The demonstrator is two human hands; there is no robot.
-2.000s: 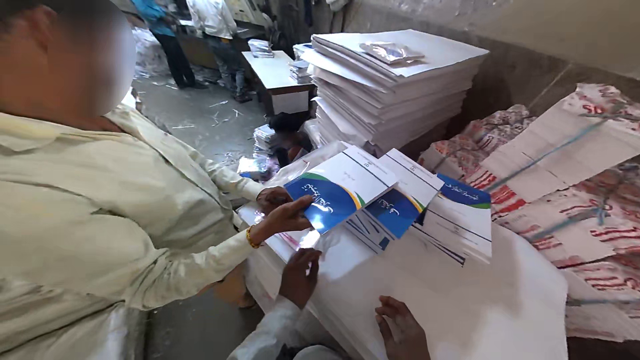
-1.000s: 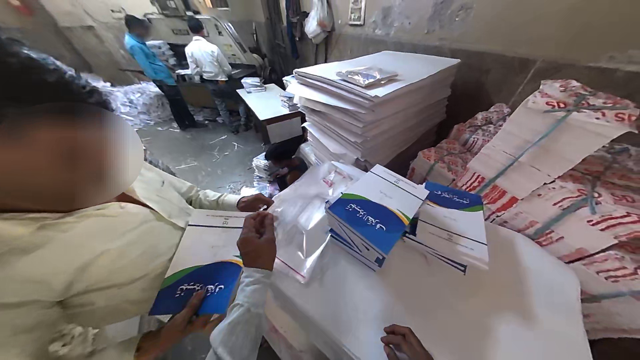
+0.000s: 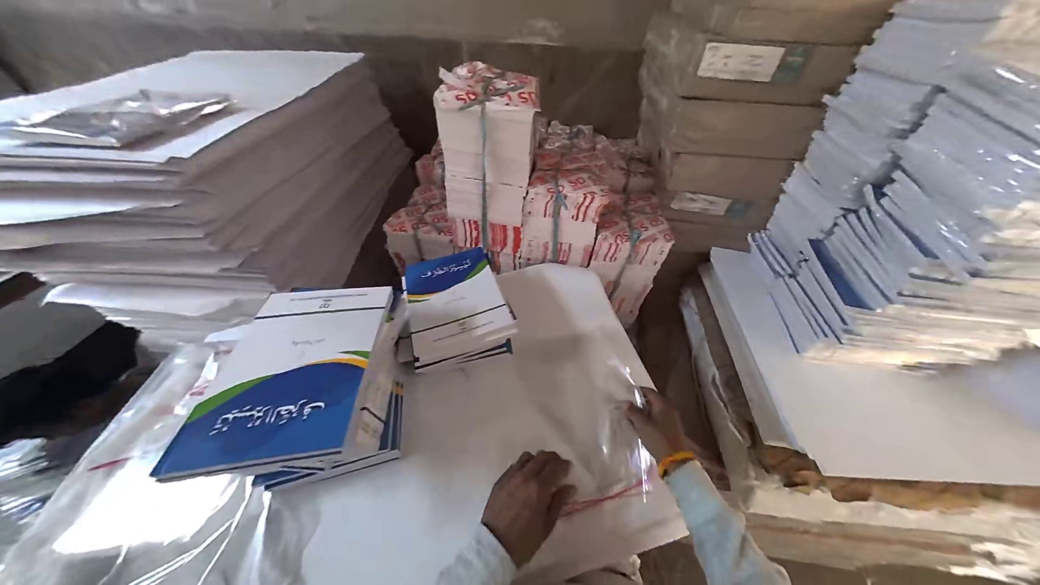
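My left hand (image 3: 528,505) lies palm down with bent fingers on the white paper sheets (image 3: 487,422); whether it pinches anything is hidden. To its right, my right hand (image 3: 656,424), with an orange band at the wrist, grips the edge of a clear plastic bag (image 3: 619,443) that has a red line along it. Left of my hands, blue-and-white booklets (image 3: 280,390) sit in an uneven pile. Behind them is a smaller-looking pile of similar booklets (image 3: 459,305), turned the other way. More clear plastic (image 3: 154,487) covers the near left corner.
A tall stack of large white sheets (image 3: 268,162) rises at the left, with a plastic packet (image 3: 122,118) on top. Tied bundles in red-printed paper (image 3: 561,191) stand behind. At the right are leaning booklet stacks (image 3: 910,244) on a pallet-like base and wrapped packs (image 3: 739,122).
The view has swung far to the right, so the co-worker is out of sight. My right hand, apart from any bag earlier, now holds clear plastic. My left hand is on the sheets.
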